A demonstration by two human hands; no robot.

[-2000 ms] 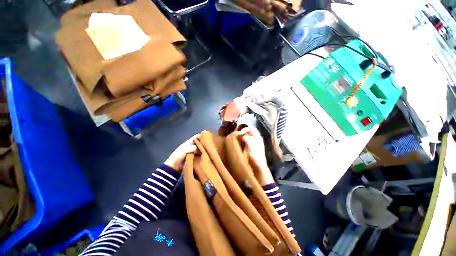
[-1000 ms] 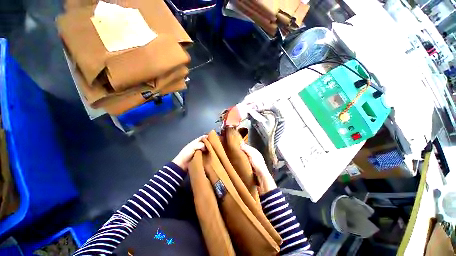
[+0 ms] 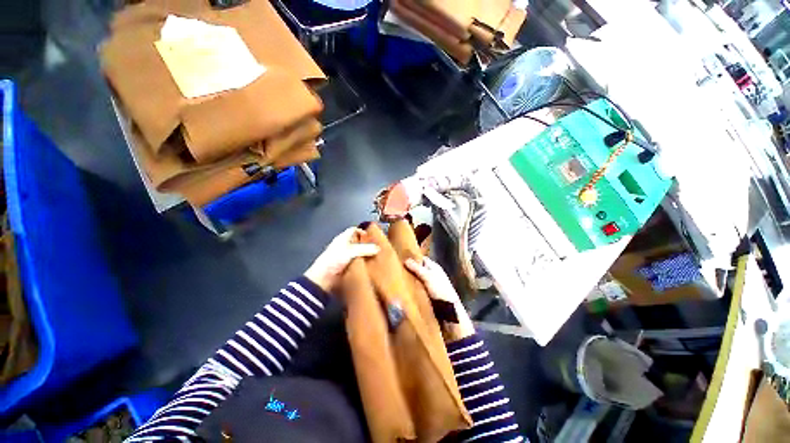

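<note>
A floppy brown sewn piece (image 3: 381,346) hangs in folds over my lap, its top end at the cloth-wrapped machine arm (image 3: 400,201) by the small table's corner. A small black label (image 3: 396,313) shows on it. My left hand (image 3: 343,257) grips its upper left edge, thumb on top. My right hand (image 3: 430,284) holds its right side, near a dark patch at the wrist. Whether the piece's end touches the machine arm cannot be told.
A white table (image 3: 528,294) holds a green control box (image 3: 598,177) with cables. Stacked brown panels (image 3: 251,125) with a pale sheet (image 3: 206,60) stand at upper left. A blue bin (image 3: 82,260) is at left, a waste bucket (image 3: 611,372) lower right, a fan (image 3: 527,85) behind the table.
The brown folds have come closer together and the label has shifted slightly right and up. My left thumb now lies over the piece. Both hands still hold it.
</note>
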